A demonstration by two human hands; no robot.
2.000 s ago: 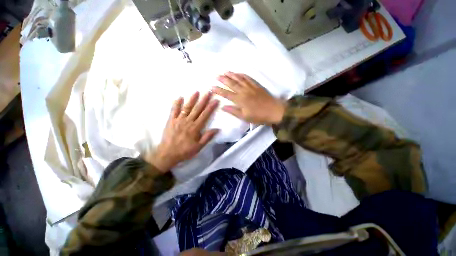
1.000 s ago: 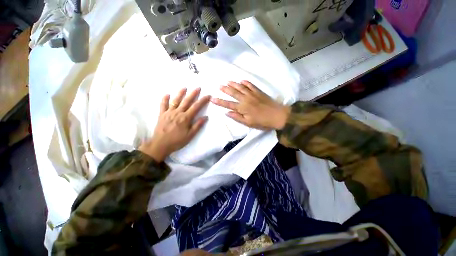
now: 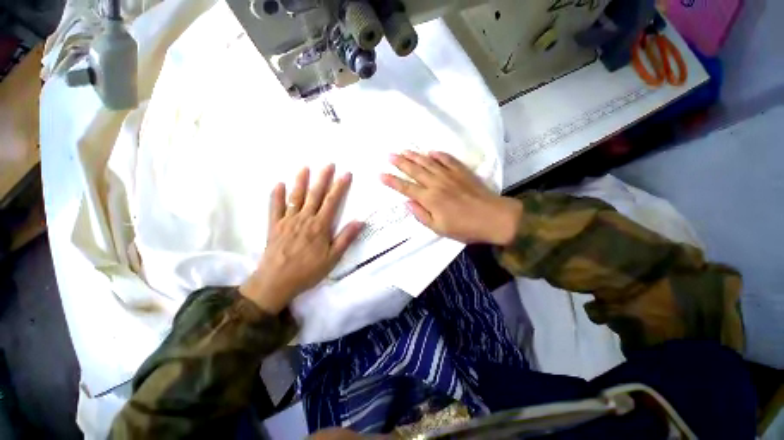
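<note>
White fabric panels [image 3: 232, 146] spread over the machine table and hang over its front edge onto the lap. My left hand [image 3: 301, 232] lies flat on the cloth, fingers apart, left of and below the needle. My right hand [image 3: 447, 196] lies flat on the cloth to the right, fingers slightly apart. Neither hand grips anything. The sewing machine head [image 3: 301, 43] stands above the cloth, with its presser foot and needle [image 3: 330, 108] over the fabric. The cloth under the foot is too bright to show a seam.
The grey machine lamp [image 3: 114, 64] is at the upper left. Orange-handled scissors [image 3: 660, 62] lie at the table's right end, near a pink cloth [image 3: 701, 21]. A ruler scale [image 3: 584, 122] runs along the table. More white pieces [image 3: 559, 326] lie at my right.
My hands have moved slightly apart, the right one rightward. The fabric edge near my lap has shifted, baring a strip of table edge and printed scale between the hands.
</note>
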